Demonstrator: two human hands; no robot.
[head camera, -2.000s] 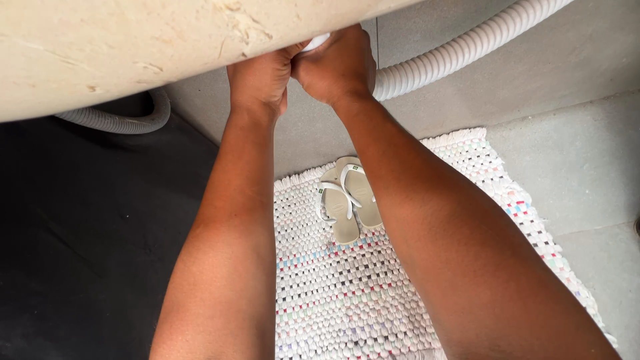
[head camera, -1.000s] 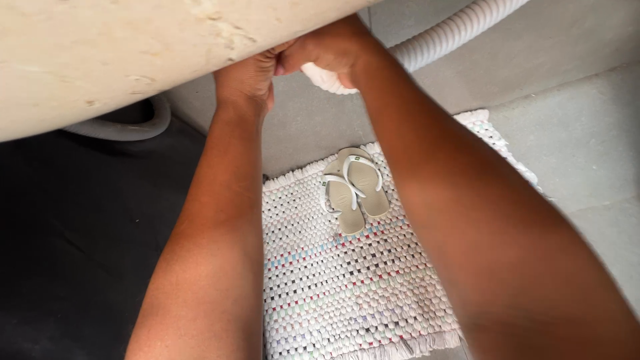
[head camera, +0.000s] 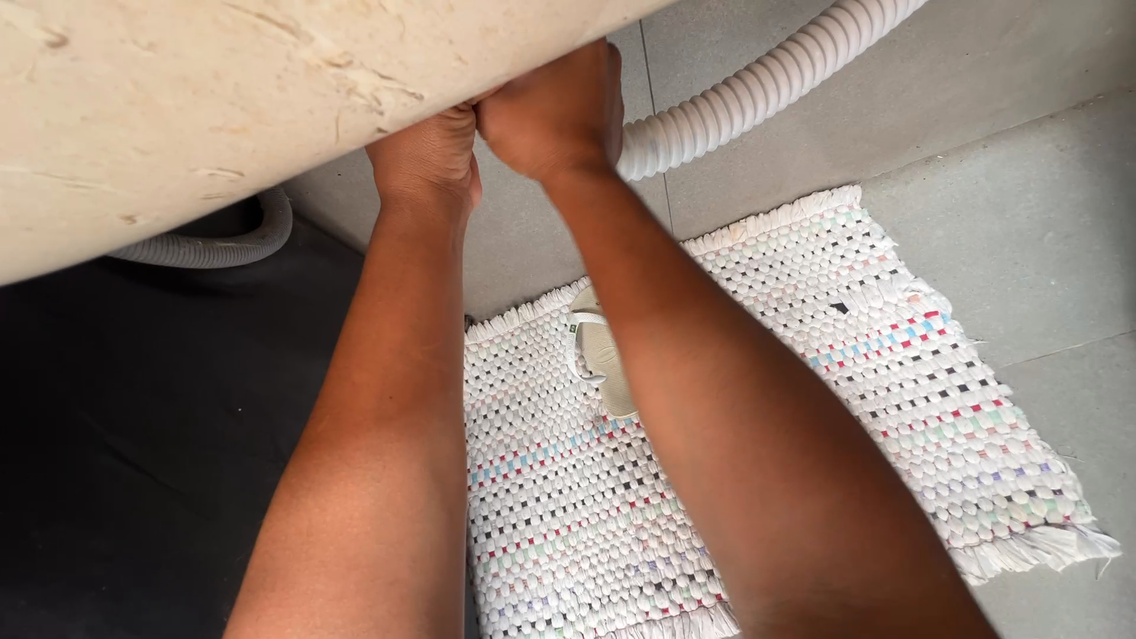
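Observation:
Both my hands are raised to the lower edge of a cream, marbled slab (head camera: 293, 80). My left hand (head camera: 428, 158) has its fingers hidden beneath or behind that edge. Touching it on the right, my right hand (head camera: 552, 114) is curled, with its fingertips out of sight. A whitish corrugated hose (head camera: 737, 102) runs down from the upper right and disappears behind my right hand and wrist. Whether either hand grips the hose or something else cannot be seen.
A grey corrugated hose (head camera: 222, 248) curves below the slab at left, over a black surface (head camera: 151, 426). Below my hands, a woven white rag rug (head camera: 559, 524) with coloured flecks lies on grey tiles (head camera: 1047, 240). A beige flip-flop (head camera: 612, 373) rests on it, partly behind my right forearm.
A white part showed under my right hand one second ago and is now hidden. My right hand has turned into a more closed shape. The view has shifted somewhat.

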